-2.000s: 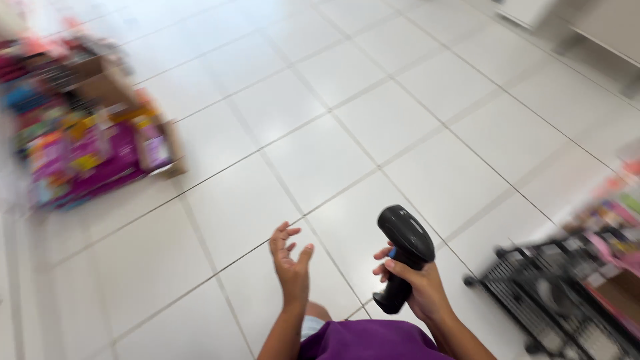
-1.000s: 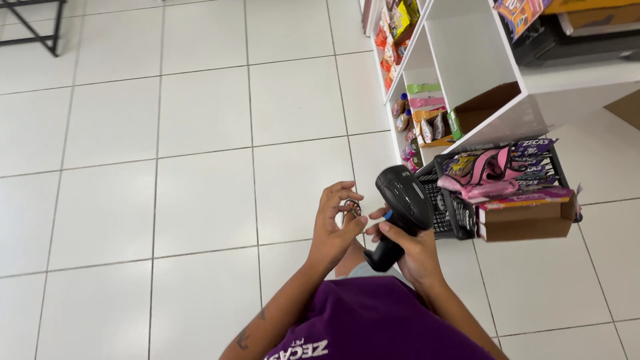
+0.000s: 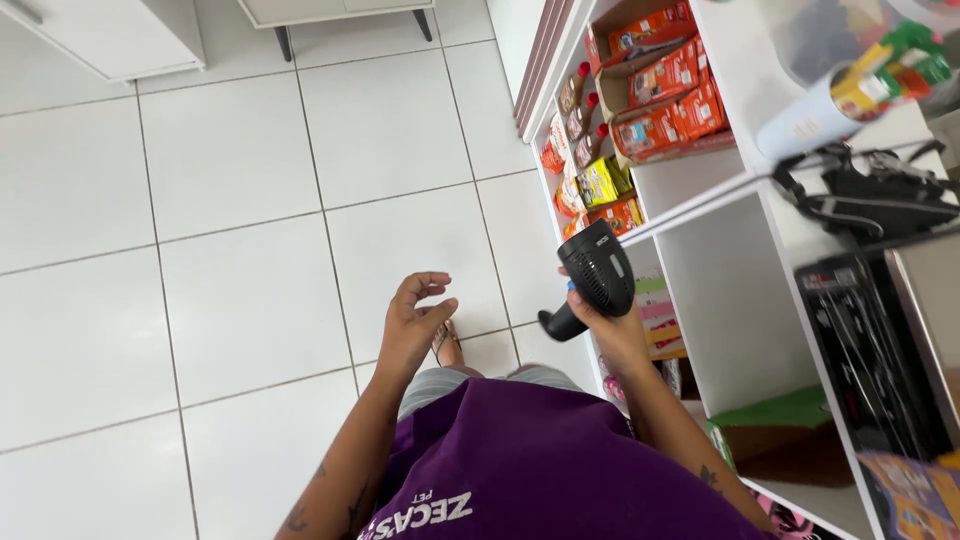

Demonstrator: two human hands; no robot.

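Note:
My right hand [image 3: 611, 330] is closed around the handle of a black handheld barcode scanner [image 3: 598, 270], its thumb near a blue trigger. The scanner's head points up and away from me, in front of the white shelf unit. My left hand [image 3: 416, 319] is held over the tiled floor to the left, fingers curled and apart, with nothing seen in it. The two hands do not touch.
At the right stands a white shelf unit [image 3: 712, 195] with orange packets [image 3: 667, 79], red-capped bottles [image 3: 585, 120] and a green box [image 3: 772, 420]. On its top are a blue cup [image 3: 799, 116] and a black bag [image 3: 877, 199]. White cabinets [image 3: 142, 37] stand ahead over white floor tiles.
The view has swung and now takes in more of the shelf unit. My left hand, close beside the scanner one second ago, is farther from it. The scanner stays in my right hand.

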